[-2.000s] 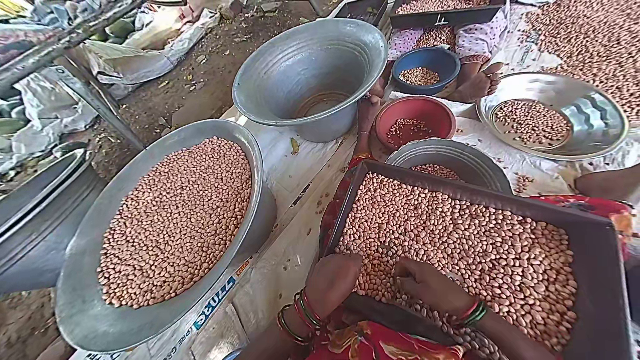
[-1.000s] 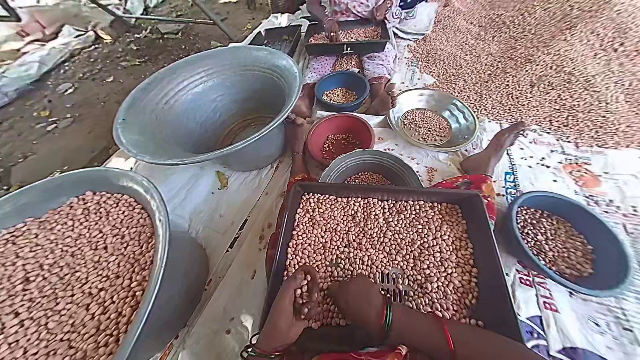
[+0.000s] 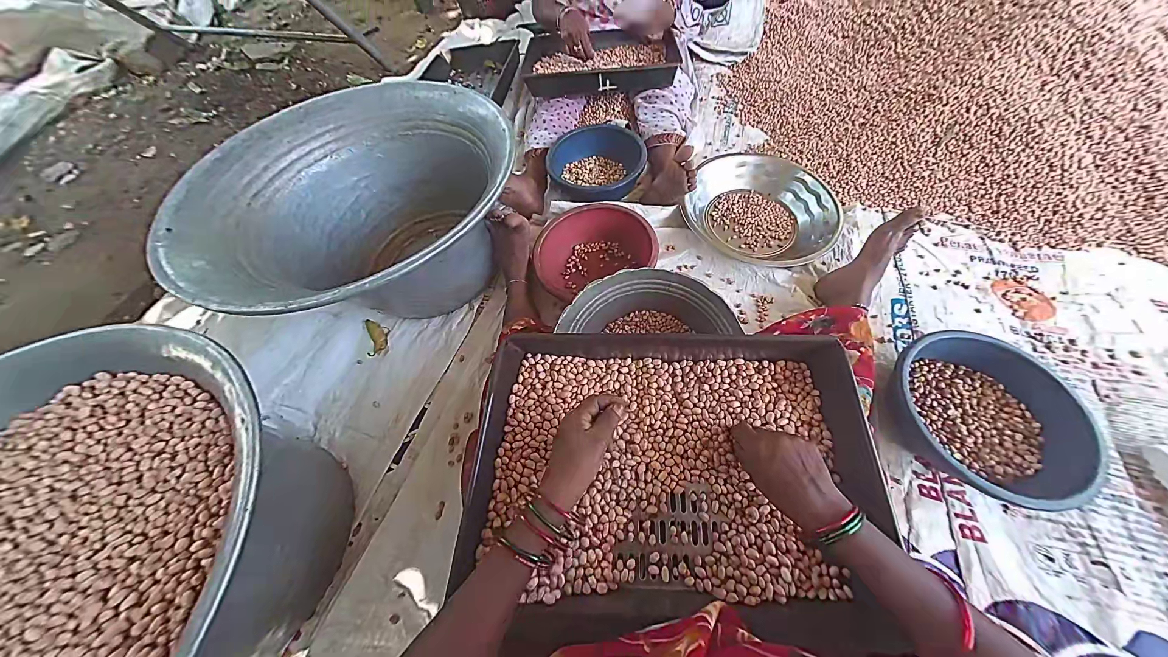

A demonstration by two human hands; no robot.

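Note:
A dark rectangular tray [image 3: 853, 438] with a slotted bottom lies across my lap, filled with reddish-brown shelled nuts [image 3: 675, 392]. Over its left half is my left hand [image 3: 584, 443], thumb and fingers drawn together at the nuts; whether a nut is pinched between them cannot be told. On the right side of the tray my right hand [image 3: 789, 470] is turned down with its fingertips at the nuts, and what it may hold is hidden. Slots show through a thinly covered patch between the wrists. A grey bowl [image 3: 575, 315] of nuts sits just beyond the tray.
At left stand a large metal basin [image 3: 173, 237] and another basin [image 3: 245, 429] full of nuts. Ahead are red [image 3: 547, 246], blue [image 3: 595, 187] and steel [image 3: 826, 205] bowls; at right, a grey-blue tub [image 3: 1086, 456]. Another person's hands [image 3: 575, 35] work at a farther tray [image 3: 602, 84].
My hands, close together at the near part of the tray one second ago, are now apart and farther up it. The view has swung right since two seconds ago.

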